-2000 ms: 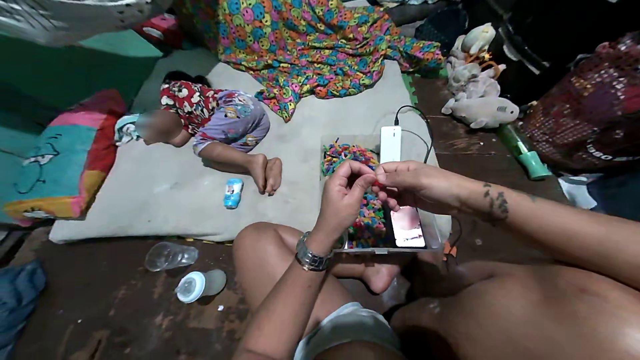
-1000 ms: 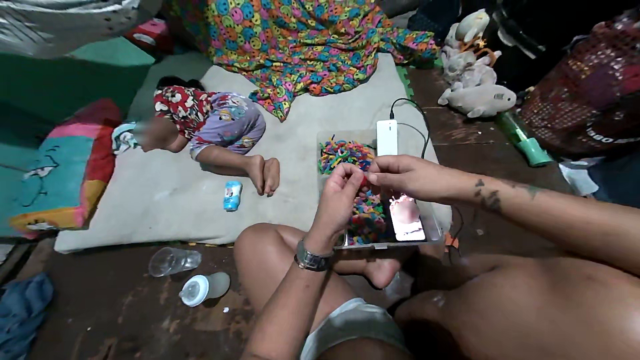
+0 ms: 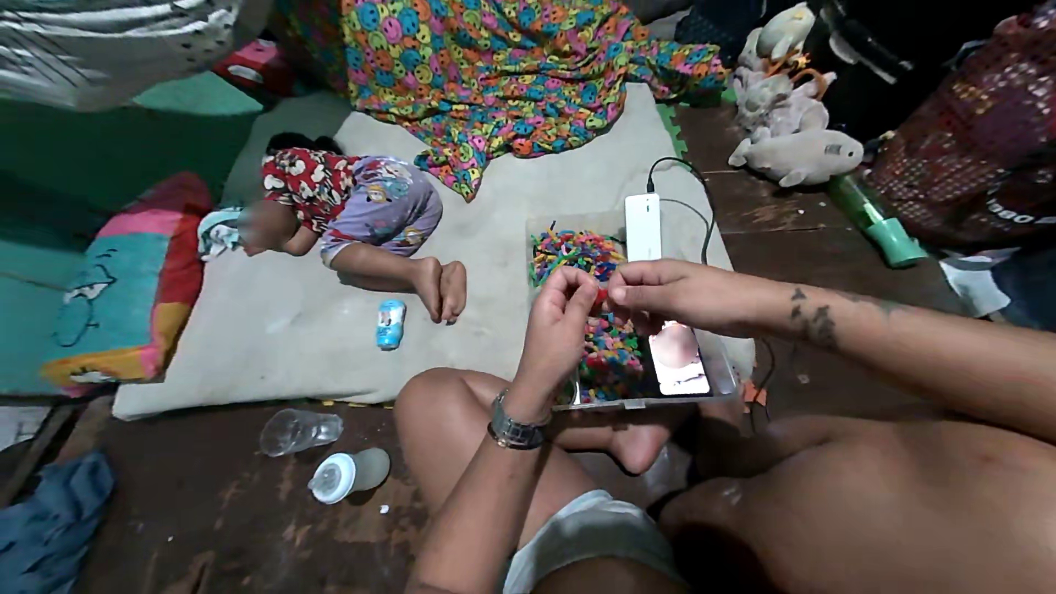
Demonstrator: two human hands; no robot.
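Note:
My left hand (image 3: 565, 318) and my right hand (image 3: 660, 289) meet fingertip to fingertip above a clear plastic case (image 3: 631, 404). Between the fingertips shows a small red piece (image 3: 601, 297), pinched by my left hand; whether my right fingers grip it too is hard to tell. The case holds many small multicoloured pieces (image 3: 610, 351) in its compartments. A lit smartphone (image 3: 678, 359) lies at the case's right side, below my right hand. Behind the hands, a white power bank (image 3: 643, 227) with a black cable rests at the case's far right corner.
A person (image 3: 346, 206) lies on the pale mattress (image 3: 495, 206) at the left, near a blue packet (image 3: 390, 324). A baby bottle (image 3: 351, 476) and a clear plastic cup (image 3: 301, 431) lie on the wooden floor. Plush toys (image 3: 796, 157) and a green bottle (image 3: 879, 223) are at the upper right.
Both hands stay close together above the case, with only small finger movements. The person on the mattress has not plainly moved.

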